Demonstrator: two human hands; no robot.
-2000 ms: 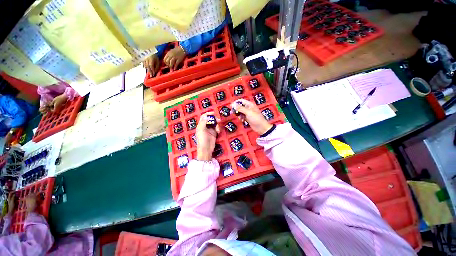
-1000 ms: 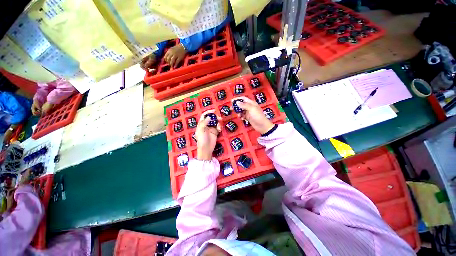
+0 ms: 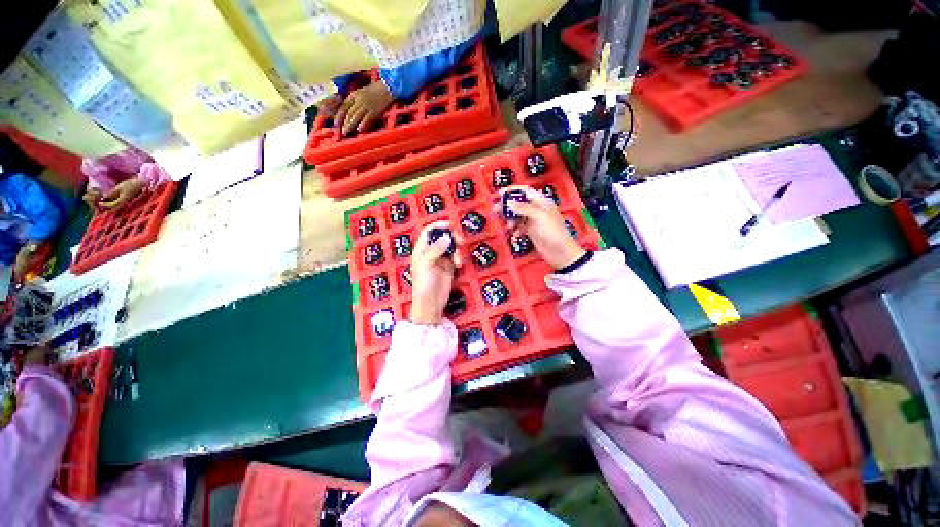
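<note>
The red compartment tray (image 3: 536,299) lies before me on the bench, with small black electronic units in many of its pockets. My left hand (image 3: 433,270) is over the tray's middle and holds one black unit (image 3: 441,239) between its fingertips. My right hand (image 3: 540,224) is over the tray's upper right part and holds another black unit (image 3: 512,206) at its fingertips. A dark band is on my right wrist. Both hands hide some pockets beneath them.
A black-and-white device (image 3: 562,119) sits on a metal post (image 3: 608,93) at the tray's upper right. Record sheets (image 3: 691,229) with a pen (image 3: 764,208) lie right. Stacked red trays (image 3: 412,152) stand behind, with another person's hand. Yellow sheets (image 3: 206,82) hang above left.
My right hand has moved slightly right with its unit, and the unit in my left hand is turned differently. The whole view has shifted slightly. Behind, only one of the other person's hands shows clearly.
</note>
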